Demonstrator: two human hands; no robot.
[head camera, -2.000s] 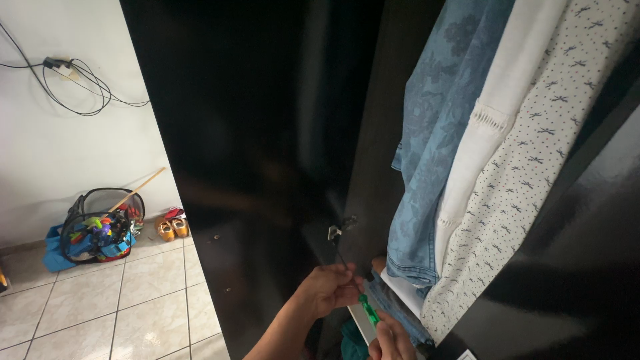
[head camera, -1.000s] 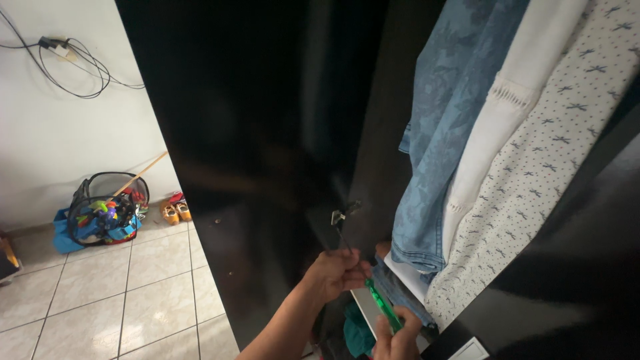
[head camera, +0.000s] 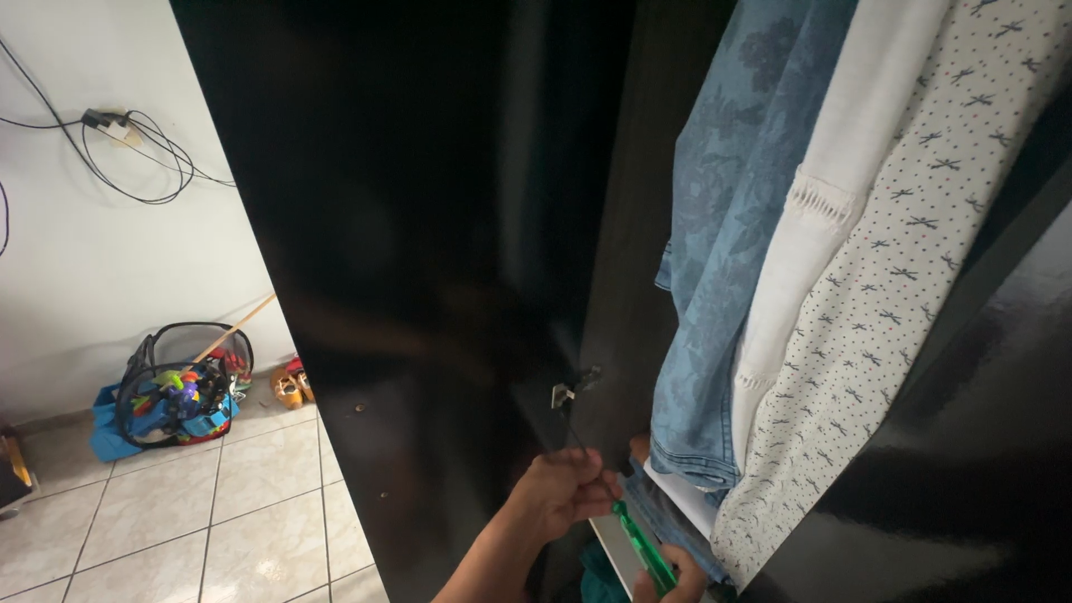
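Note:
My right hand grips the green handle of a screwdriver at the bottom of the view. My left hand pinches the thin shaft just ahead of the handle. The shaft runs up and left towards a metal hinge on the inner side of a glossy black wardrobe door. Whether the tip sits in a screw there is too small to tell. Blue patterned jeans, white fringed trousers and a white printed garment hang right of the hinge.
Folded clothes lie on a shelf below the hanging ones. Another black panel stands at the right. Left of the door, a mesh basket of toys and orange shoes rest on the tiled floor; cables hang on the wall.

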